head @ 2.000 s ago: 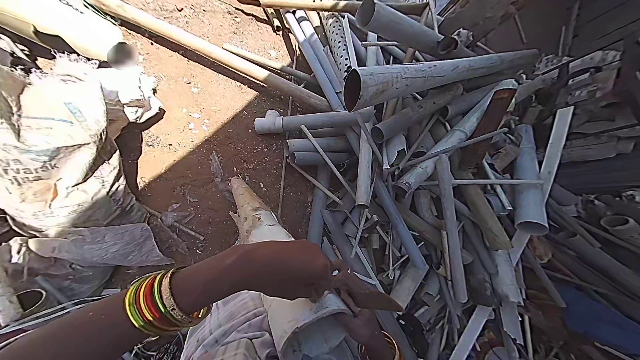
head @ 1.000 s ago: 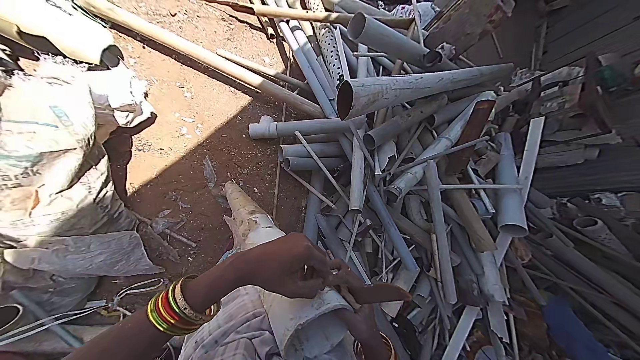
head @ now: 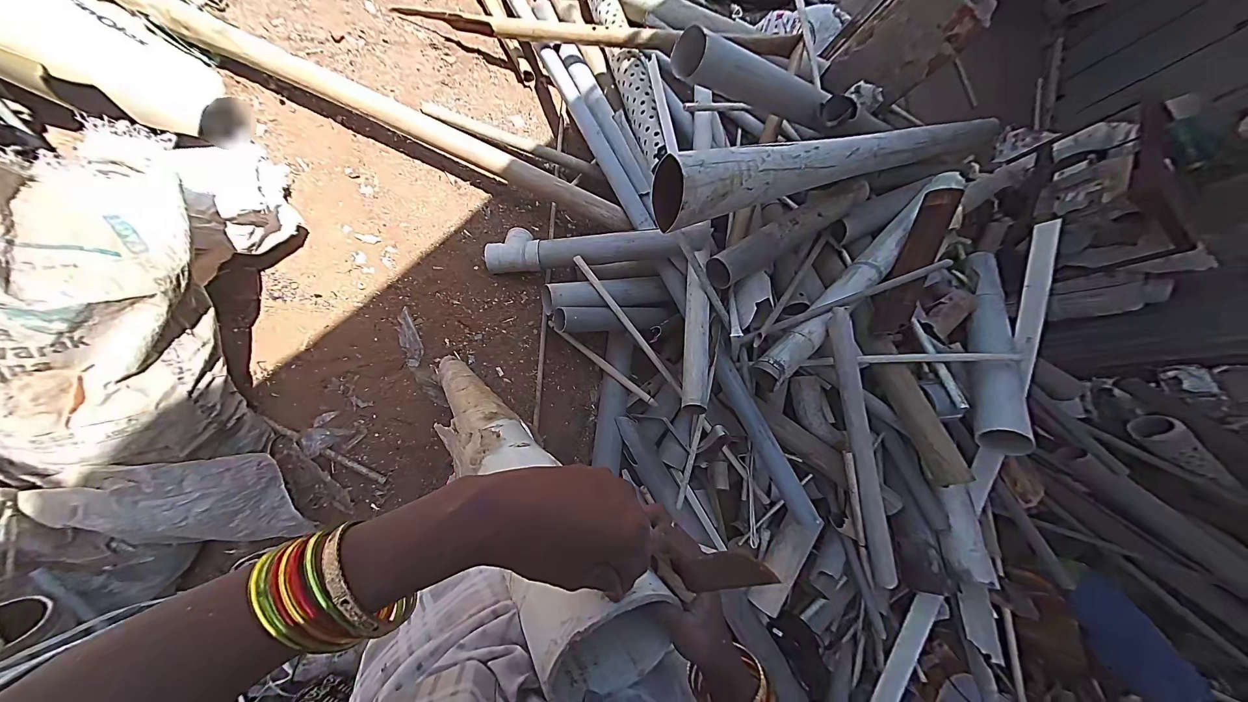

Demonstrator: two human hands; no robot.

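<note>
A whitish plastic pipe (head: 575,624), its wide end open toward me, rests at a slant on checked cloth (head: 439,634) at the bottom centre. Its narrow far end is brown and ragged. My left hand (head: 575,526), with colourful bangles at the wrist, lies across the pipe with fingers curled on a flat, pointed brown piece (head: 726,570), apparently a rusty blade. Just below that piece, my right hand (head: 707,624) is by the pipe's right rim. Its fingers are partly hidden, so its grip is unclear.
A tangled heap of grey plastic pipes (head: 838,166) and strips fills the right side. At left stands a bulging woven sack (head: 88,292), with a plastic sheet (head: 166,502) below it. A long pole (head: 409,117) crosses the sunlit ground at the upper left.
The brown blade-like piece slanted downward two seconds ago and now lies closer to level. Both hands have shifted only slightly at the pipe.
</note>
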